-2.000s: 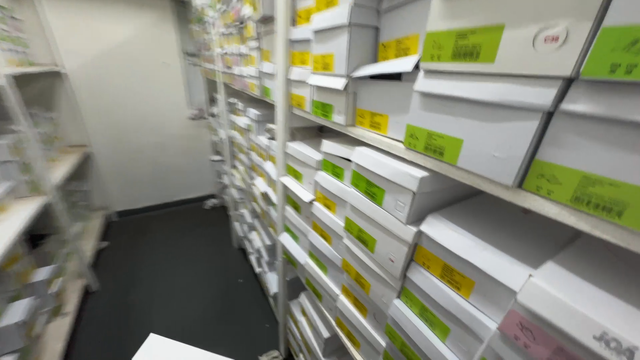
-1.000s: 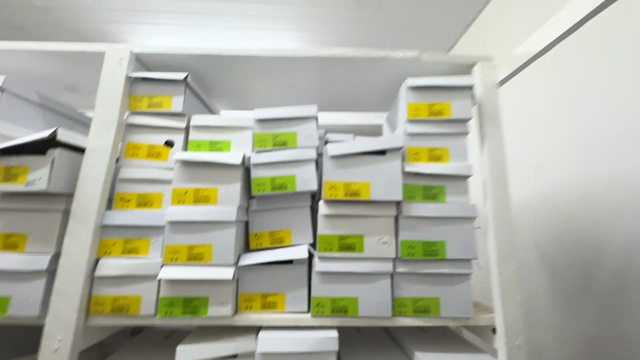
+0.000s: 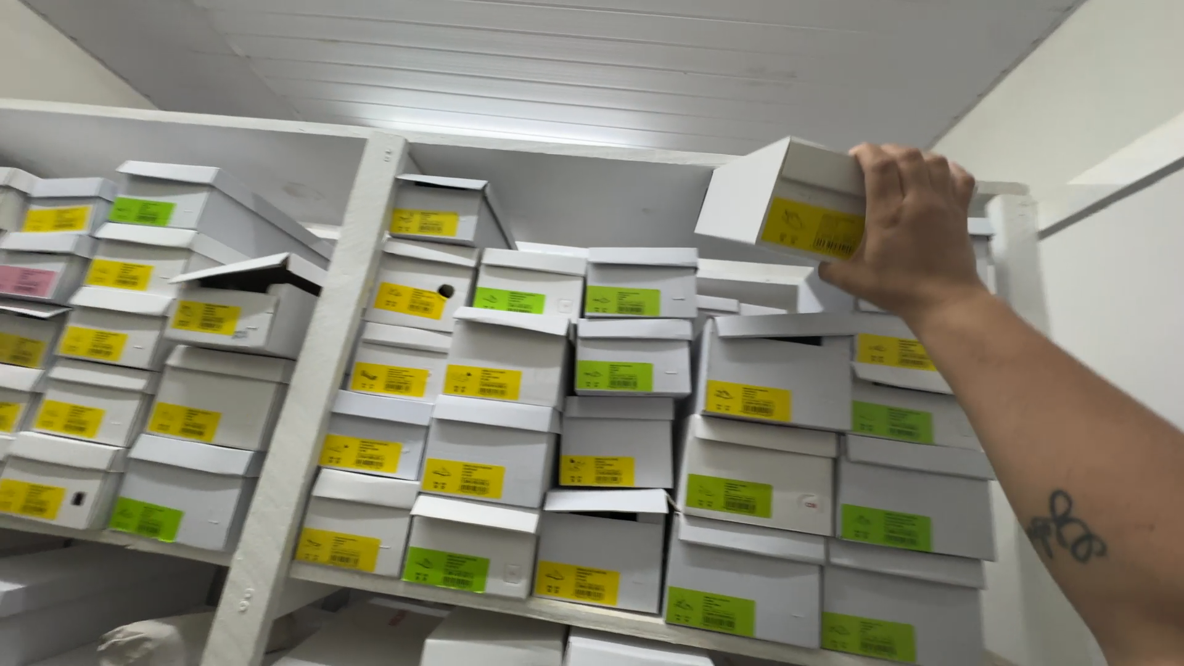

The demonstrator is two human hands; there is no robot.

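Observation:
My right hand (image 3: pixel 911 222) is raised at the upper right, gripping the end of a white cardboard shoebox (image 3: pixel 740 199) with a yellow label. The box is tilted, in front of the top of the shelf's right-hand stacks. Its fingers lie over the top edge and the thumb is beneath. Below the held box is a shoebox with a slightly raised lid (image 3: pixel 772 365), and beneath the wrist stands a stack of boxes (image 3: pixel 916 481) with green and yellow labels. My left hand is out of view.
A white upright post (image 3: pixel 305 398) parts two shelf bays. Left of it, a shoebox with its lid ajar (image 3: pixel 240 310) tops a stack. The shelf board (image 3: pixel 518 606) runs under the stacks, with more boxes below. A wall (image 3: pixel 1119 277) stands at the right.
My right hand has come into view with a shoebox in its grip. The view has turned from the aisle up to the top shelf.

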